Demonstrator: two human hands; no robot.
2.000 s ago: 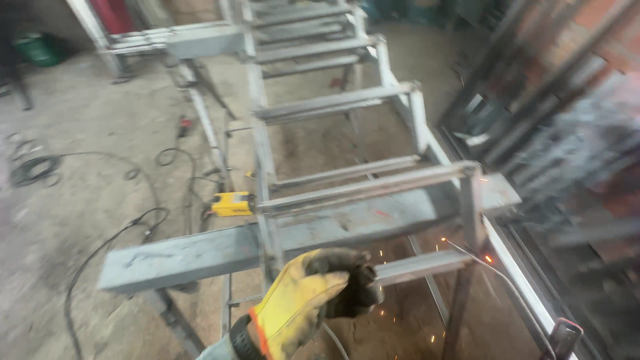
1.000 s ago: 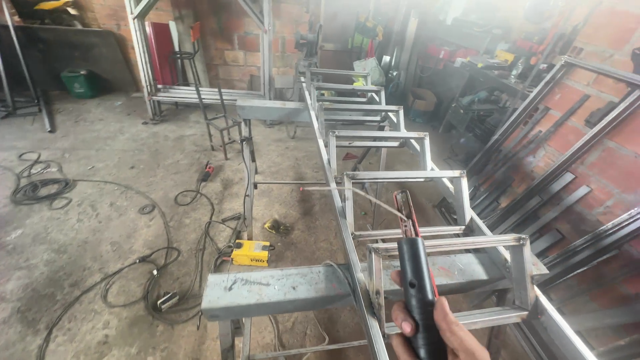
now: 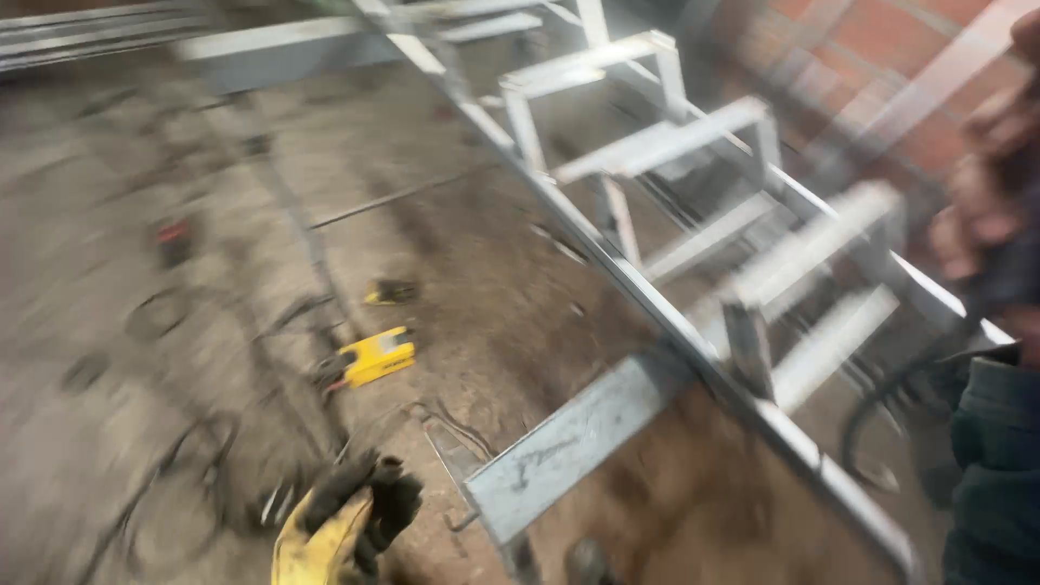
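My left hand, in a yellow glove with dark fingers, is at the lower left above the floor. Its fingers look curled, and no held object shows. At the right edge my bare right hand is around the dark handle of a welding electrode holder, much blurred and partly cut off. A dark cable loops below it. Left of this hand, a metal stair frame with box-like steps runs diagonally, its lower part across a grey metal beam.
A yellow device lies on the floor near a smaller yellow-and-black item. Cables trail at the lower left. Another grey beam supports the frame's far part. A brick wall with leaning metal bars stands at upper right.
The view has swung down and left. The gloved left hand, absent one second ago, is in view again. My right hand with the electrode holder has gone from in front of the steps to the right edge.
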